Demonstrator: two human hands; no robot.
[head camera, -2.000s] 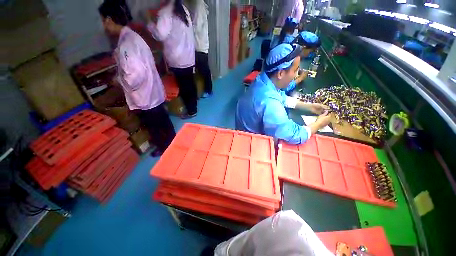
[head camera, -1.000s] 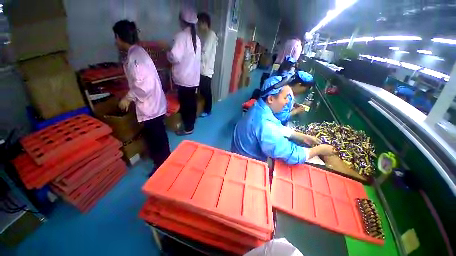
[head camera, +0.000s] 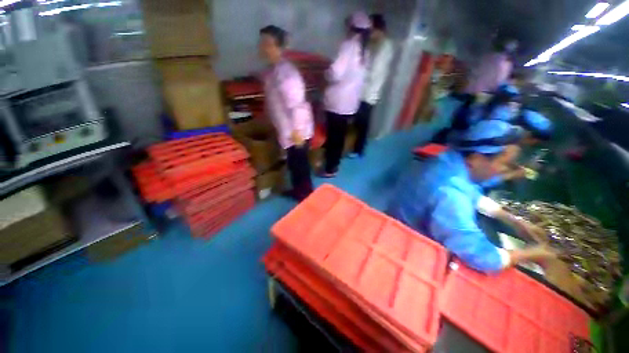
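Neither of my hands is in the picture. A stack of red-orange compartment trays (head camera: 358, 251) lies nearest in front of me, its top tray showing shallow rectangular pockets with nothing in them. Another compartment tray (head camera: 514, 303) lies to its right, with a few dark small parts (head camera: 581, 344) at its far right corner, cut off by the edge. A heap of small metal parts (head camera: 579, 238) lies on the bench beyond. A seated person in blue (head camera: 448, 200) reaches both hands to the heap. The view is blurred.
Red holed trays (head camera: 200, 172) are stacked on the blue floor (head camera: 172, 296) at the left. Cardboard boxes (head camera: 186, 93) stand by the wall. A grey-white machine (head camera: 52, 117) is on a bench at far left. People in pink (head camera: 288, 103) and white stand behind; more workers sit along the line.
The view has swung left, so the trays and heap sit farther right and the machine has come in at left. The white sleeve at the bottom edge has left the picture.
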